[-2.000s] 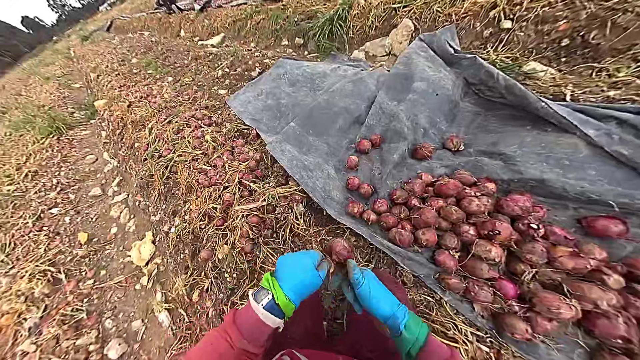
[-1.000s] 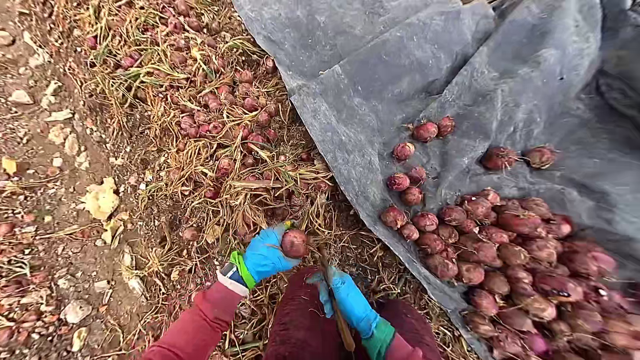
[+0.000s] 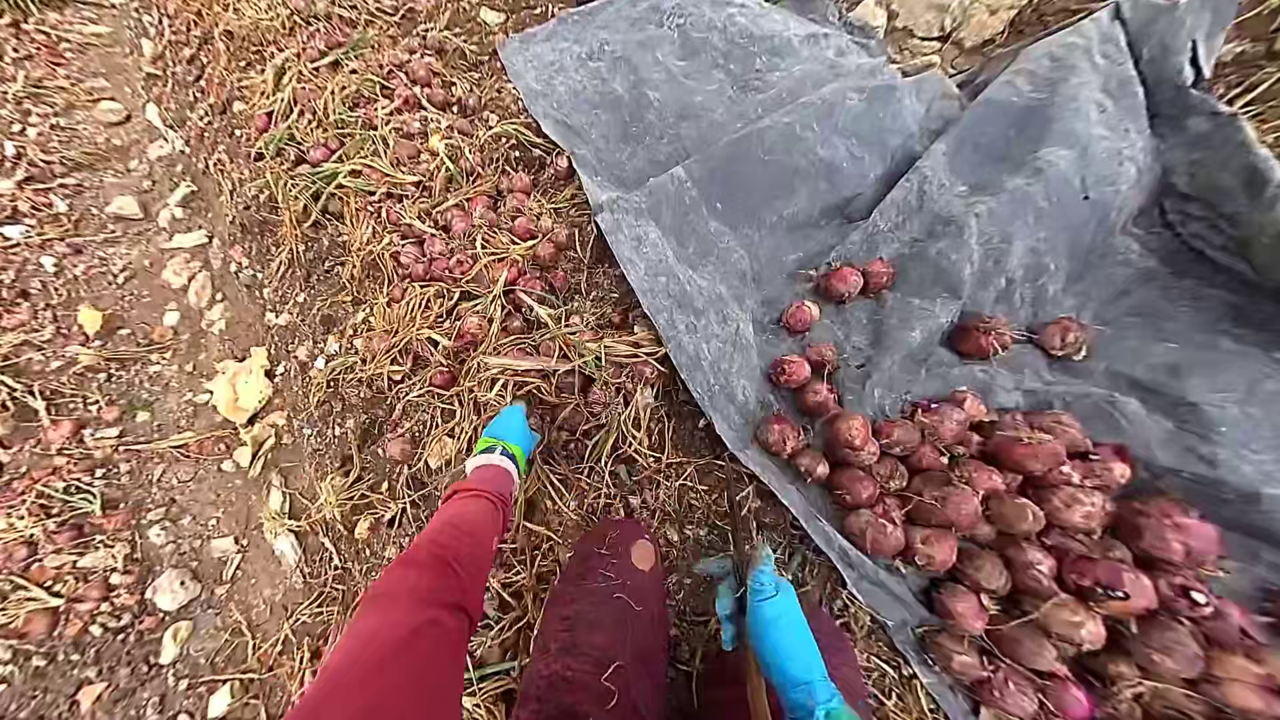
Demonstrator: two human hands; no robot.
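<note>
My left hand (image 3: 510,430), in a blue glove with a green band at the wrist, reaches down into dry onion tops; its fingers are hidden, and whether it grips anything is unclear. Near my knees, my right hand (image 3: 765,610), also blue-gloved, is closed on a long thin brown tool whose kind I cannot tell. Red onions with dried leaves (image 3: 440,265) lie on the soil ahead of my left hand. To the right, a heap of red onions (image 3: 1030,500) rests on a grey plastic sheet (image 3: 720,190), with several loose ones at the heap's left and upper edges.
A stony soil strip (image 3: 190,400) runs along the left, with a pale flat stone (image 3: 240,387) on it. Larger rocks (image 3: 935,25) sit behind the sheet's far edge. The sheet's near edge passes just right of my right hand.
A second ago my left hand held an onion near my right hand; now it is farther forward and left, down in the onion tops. The right hand stays near my knees with the tool.
</note>
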